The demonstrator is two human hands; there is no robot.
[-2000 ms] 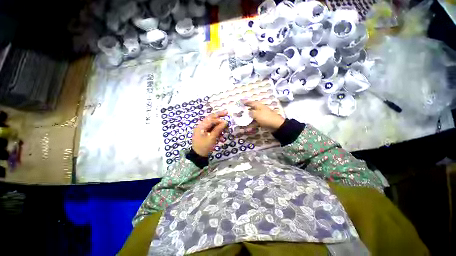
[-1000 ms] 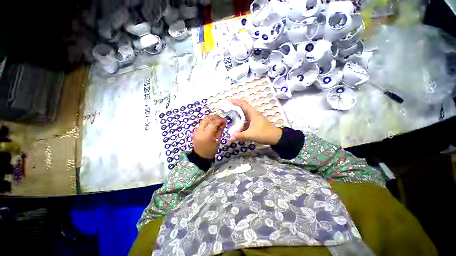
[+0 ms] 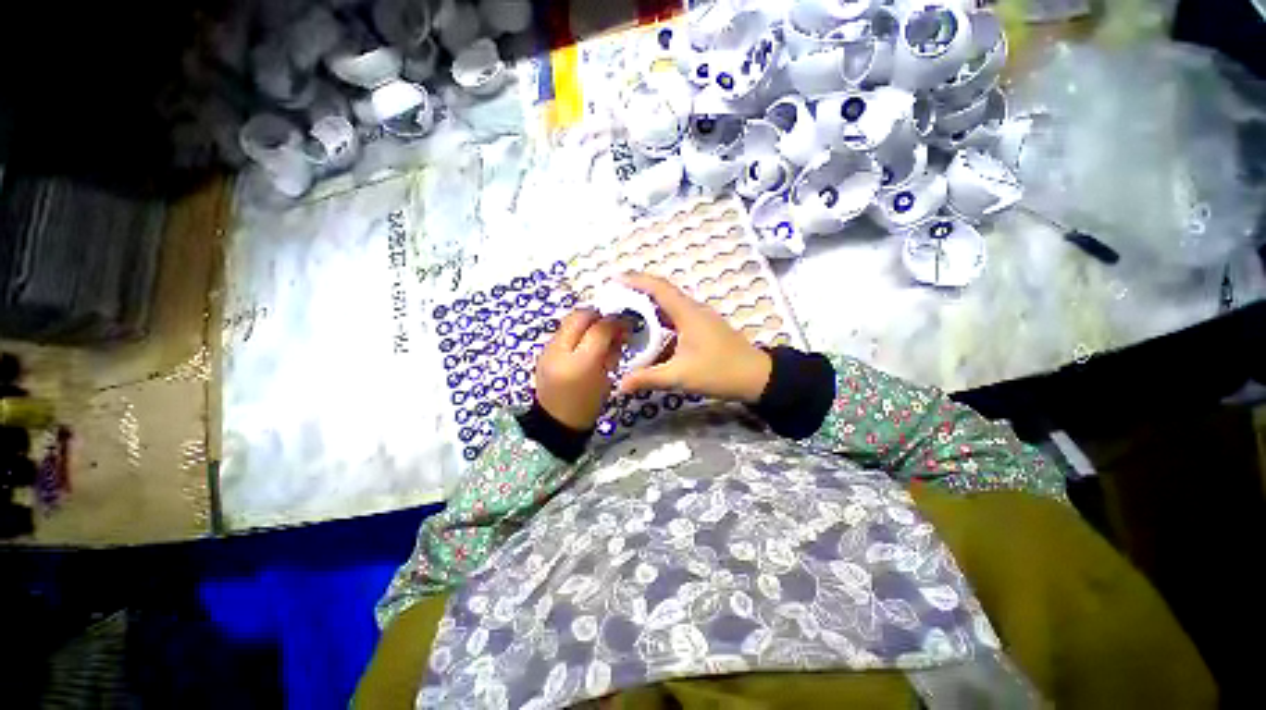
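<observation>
My right hand [image 3: 704, 347] holds a white hollow shell [image 3: 647, 327] by its right side, with its open side towards my left hand. My left hand [image 3: 574, 369] has its fingertips at the shell's opening, where a dark spot shows. Whether the left fingers hold a round insert is hidden. Both hands are over the flat parts tray [image 3: 772, 308]. Purple-ringed round inserts [image 3: 482, 350] fill the tray's left part and near edge. Its right part shows rows of plain beige holes.
A heap of white shells with dark spots [image 3: 840, 139] lies beyond the tray. Greyer shells [image 3: 403, 107] lie at the far left. A dark slim tool [image 3: 1090, 246] and a crumpled clear bag [image 3: 1145, 153] are at the right. Grey stacked sheets [image 3: 86, 257] stand at the left.
The shell has been turned and brought between both hands. My left fingers have moved from beside it to its opening. The view has shifted slightly.
</observation>
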